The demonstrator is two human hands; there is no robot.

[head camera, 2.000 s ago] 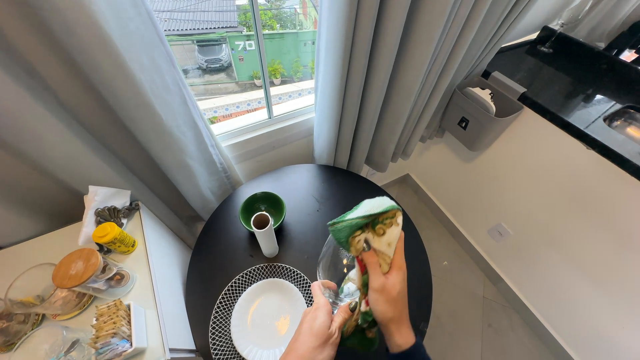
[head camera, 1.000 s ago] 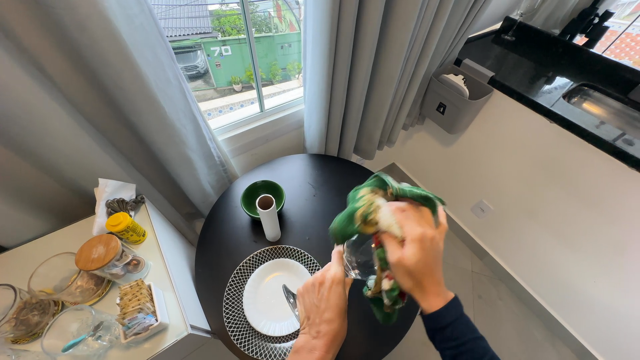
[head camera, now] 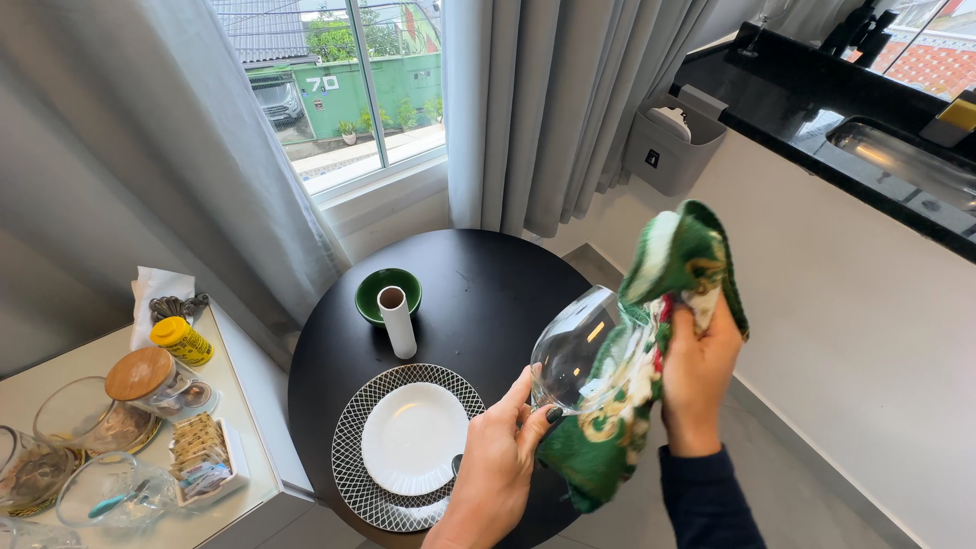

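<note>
A clear glass with a rounded bowl (head camera: pixel 573 354) is tilted above the right side of the round black table (head camera: pixel 488 282). My left hand (head camera: pixel 499 450) grips its lower left part with fingers and thumb. In my right hand (head camera: pixel 698 366) is a green, white and gold patterned cloth (head camera: pixel 610 450), which lies against the glass's right side and hangs below it. Cloth and hand hide that side of the glass. A white plate (head camera: pixel 415 438) rests on a black-and-white patterned charger (head camera: pixel 352 465), left of my left hand; a utensil's end (head camera: pixel 457 464) shows at the plate's edge.
A green bowl (head camera: pixel 367 293) and a white cardboard tube (head camera: pixel 398 328) stand on the table. The cabinet at left holds a wooden-lidded glass jar (head camera: pixel 141 375), a yellow container (head camera: pixel 183 341), glass vessels and a tray of packets (head camera: pixel 221 465). A grey bin (head camera: pixel 671 152) hangs from the black counter (head camera: pixel 801 137).
The cloth was bunched over the top of the glass a second ago; now it lies along the glass's right side, leaving more of the bowl uncovered. My left hand still holds the glass.
</note>
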